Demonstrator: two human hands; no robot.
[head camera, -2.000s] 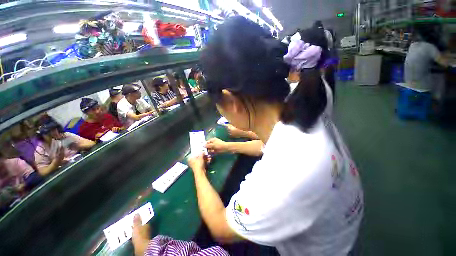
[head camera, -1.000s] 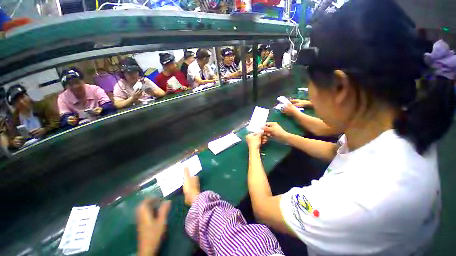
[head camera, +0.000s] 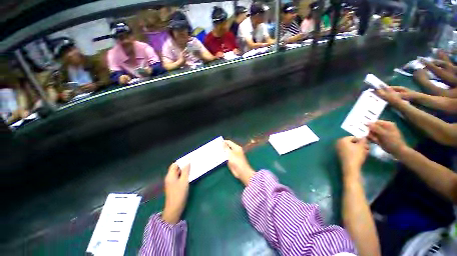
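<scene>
A white paper sheet (head camera: 204, 159), with no marks that I can make out on its visible face, is held tilted above the green worktop. My left hand (head camera: 176, 192) grips its left end, with the thumb on the near face. My right hand (head camera: 238, 161) holds its right end. Both forearms wear purple-and-white striped sleeves. A slightly fanned pile of white sheets (head camera: 115, 225) with short black marks lies to the left of my left hand. Another white pile (head camera: 293, 139) lies to the right of my right hand.
At the right, a neighbour's hands (head camera: 368, 137) hold a marked white sheet (head camera: 364, 113), and more bare arms reach in beyond. The green worktop (head camera: 220, 215) has a worn reddish-brown far edge beside a dark channel (head camera: 165, 115). People in caps sit along the far side.
The view has swung left and down. My left hand has come from beside the sheet onto its left end. The sheet that lay flat under my right hand is now held up between both hands.
</scene>
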